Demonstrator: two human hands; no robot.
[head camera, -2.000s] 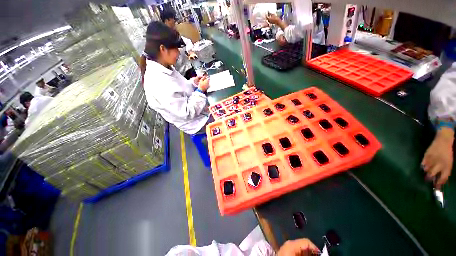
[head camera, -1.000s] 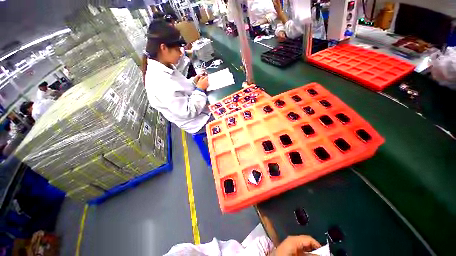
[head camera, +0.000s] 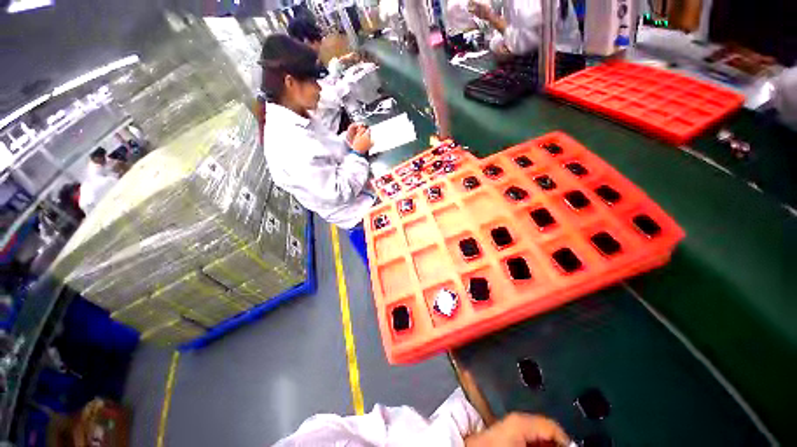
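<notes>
My left hand (head camera: 524, 430) is at the bottom edge, cut off by it. Its fingers are bent and a small pale bit shows at the fingertips; what they hold cannot be told. My right hand is out of the picture. Two black watch units lie on the green bench beside the hand, one farther (head camera: 530, 373) and one nearer (head camera: 592, 403); another dark shape is cut off below. An orange-red tray (head camera: 524, 301) stands ahead, with black units in many pockets and several pockets empty. One unit (head camera: 445, 303) in the near row shines white.
A smaller-looking orange tray (head camera: 384, 182) with units adjoins the far left. Across the bench lie an empty orange tray (head camera: 651, 100), a black tray (head camera: 500, 87) and small items (head camera: 732, 144). A person in white (head camera: 315, 157) works at left. Wrapped cartons (head camera: 188, 236) stand on the floor.
The view has shifted slightly. The other person's hand at the right edge has left the picture. The white piece at my left fingertips now barely shows. The near-row unit now shines white.
</notes>
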